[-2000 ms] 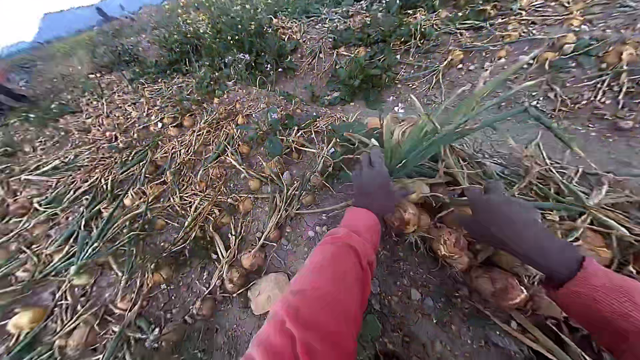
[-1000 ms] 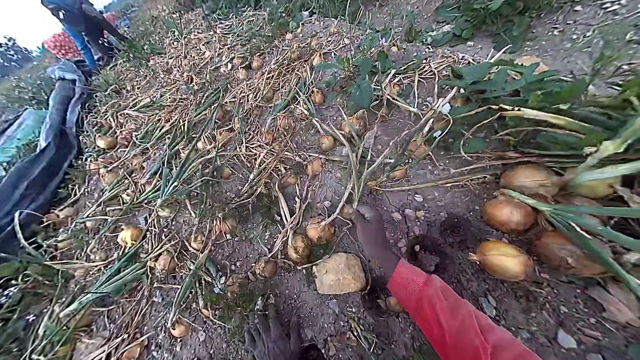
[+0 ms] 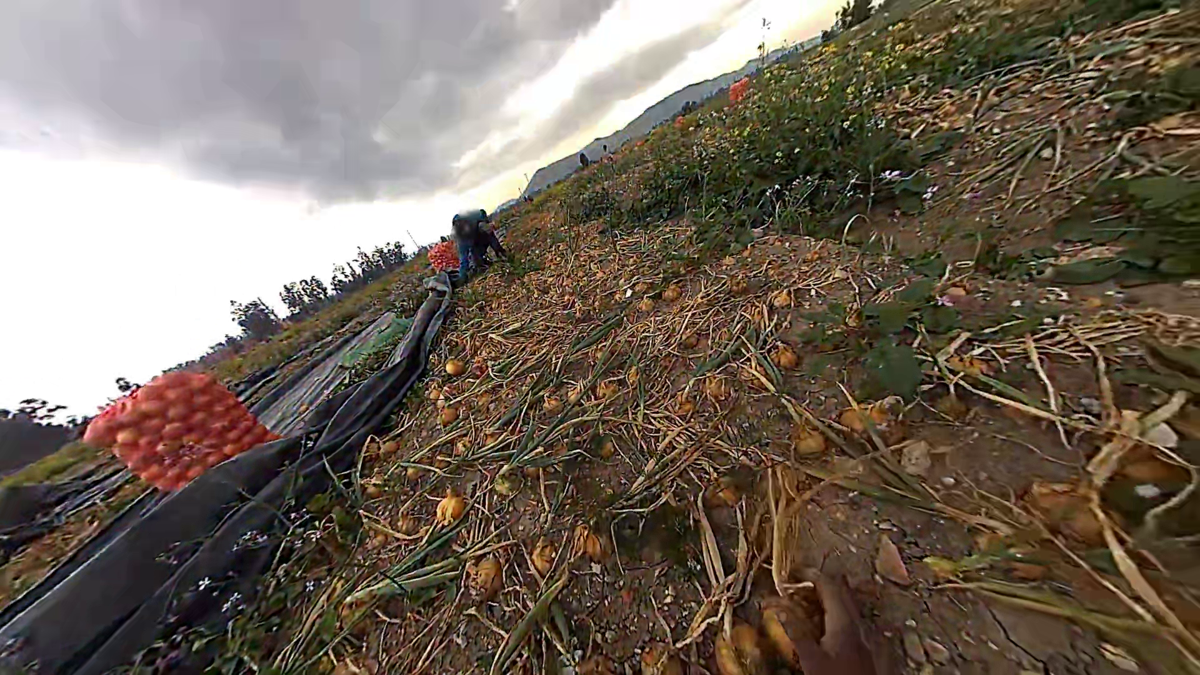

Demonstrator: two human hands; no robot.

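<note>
At the bottom edge, right of the middle, my gloved right hand (image 3: 839, 628) shows only in part and is blurred. It is close beside a yellow onion (image 3: 787, 628) with dry tops; whether its fingers grip anything cannot be told. My left hand is out of view. More onions (image 3: 739, 649) lie just left of that one, and dry onion leaves (image 3: 712, 553) stretch over the soil above them. A single onion (image 3: 450, 508) sits farther left among green and straw-coloured tops.
A full red mesh sack of onions (image 3: 178, 429) stands at the left by a long strip of dark sheeting (image 3: 234, 478). Farther off, a person (image 3: 474, 244) bends over near another red sack (image 3: 443, 256). Leafy weeds (image 3: 797, 159) grow at the upper right.
The view has swung up toward the horizon. My left hand, on the ground near a pale stone one second ago, has gone out of view. Two seconds ago both hands were at a pile of onions.
</note>
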